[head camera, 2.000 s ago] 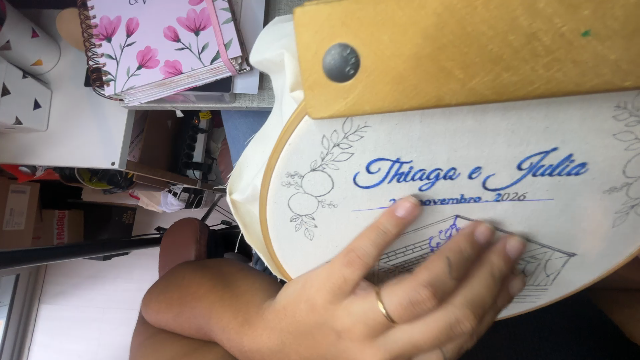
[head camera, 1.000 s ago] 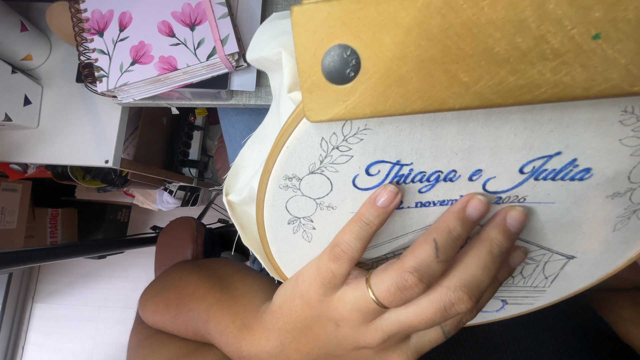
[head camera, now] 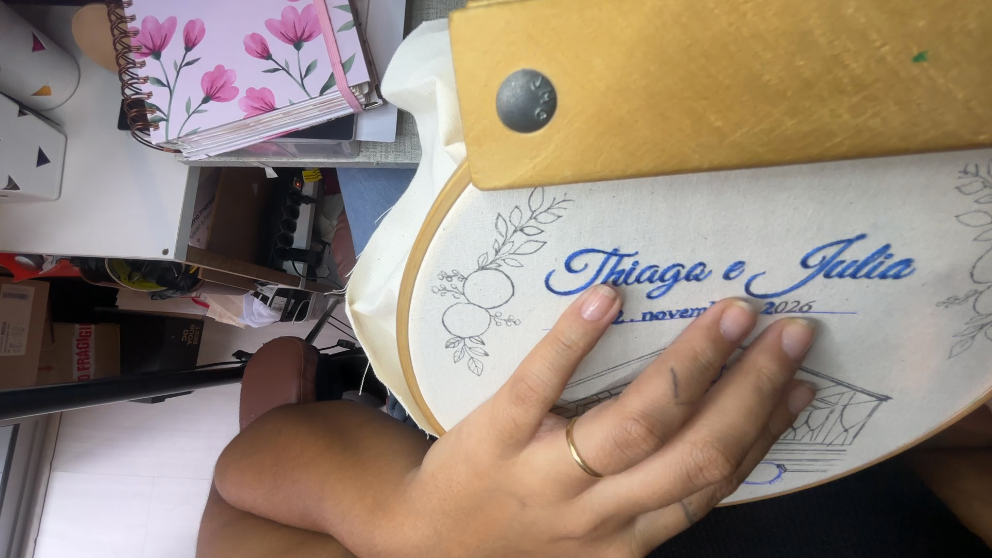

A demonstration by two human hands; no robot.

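My left hand [head camera: 643,442] lies palm down on white fabric [head camera: 721,201] stretched in a round wooden embroidery hoop [head camera: 415,310]. Its fingers are apart, with a gold ring [head camera: 577,449] on one; the thumb is hidden. The fingertips touch the cloth at and just below a line of blue cursive lettering [head camera: 659,271], partly covering a smaller dated line. Under and beside the fingers is a line drawing of a building [head camera: 837,411]. Pencilled leaves and round fruit or flowers [head camera: 488,287] stand at the left. My right hand is not in view.
A gold-coloured flat bar with a metal rivet [head camera: 713,93] crosses the hoop's top. Loose fabric edge [head camera: 418,85] hangs at its left. A flowered spiral notebook [head camera: 240,70] rests on the desk at upper left. Below are a power strip [head camera: 291,217], boxes [head camera: 23,325] and crossed legs [head camera: 310,473].
The fingers of my left hand have shifted slightly upward on the fabric, towards the blue lettering. They now cover blue marks in the building drawing that showed two seconds ago.
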